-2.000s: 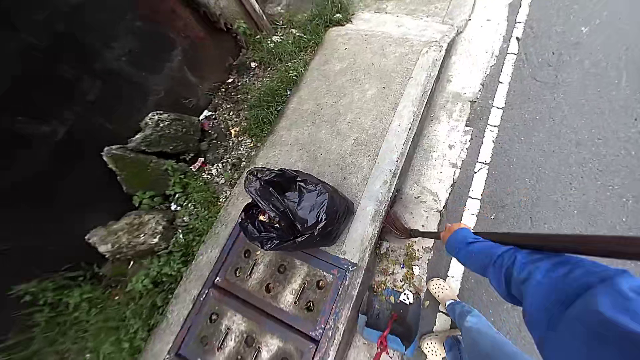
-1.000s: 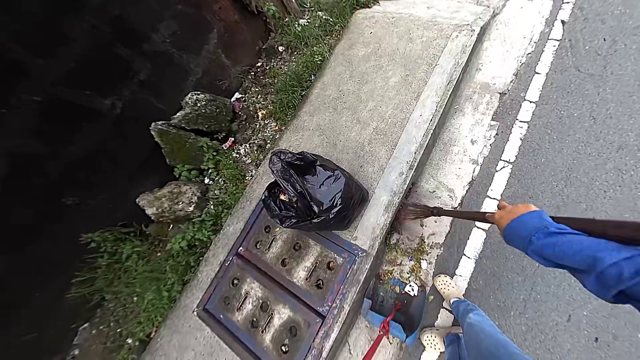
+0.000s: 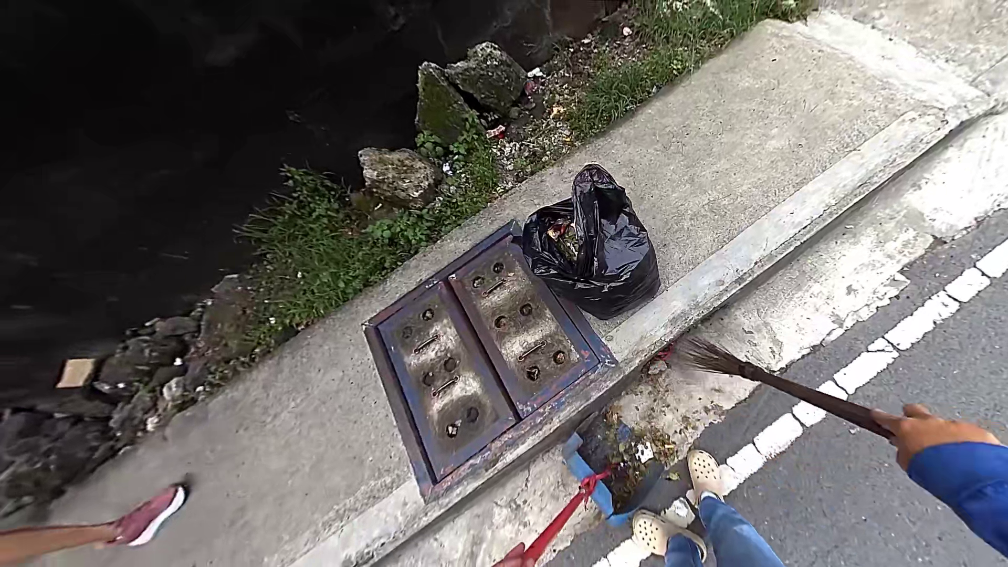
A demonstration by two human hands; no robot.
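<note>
My right hand [image 3: 933, 431], in a blue sleeve, grips the dark handle of a broom [image 3: 811, 396], its bristles low in the gutter beside the curb. At the bottom edge my left hand [image 3: 516, 557], mostly cut off, holds the red handle [image 3: 561, 526] of a blue dustpan [image 3: 600, 498]. Leaves and scraps of litter [image 3: 642, 455] lie in the pan and around its mouth. On the sidewalk above the curb stands a black plastic garbage bag [image 3: 622, 264], its top partly gaping with litter showing inside.
Metal-framed drain covers [image 3: 446, 378] adjoin the bag. A raised curb [image 3: 732, 268] divides sidewalk from road. My feet in beige clogs [image 3: 657, 534] stand by the white road line. At lower left another person's foot in a red shoe [image 3: 150, 516] is on the sidewalk. Rocks [image 3: 400, 175] and weeds border dark water.
The view has turned and shifted. A passing person's leg and shoe have come into view at lower left. My left hand now shows at the bottom edge. The broom remains in my right hand.
</note>
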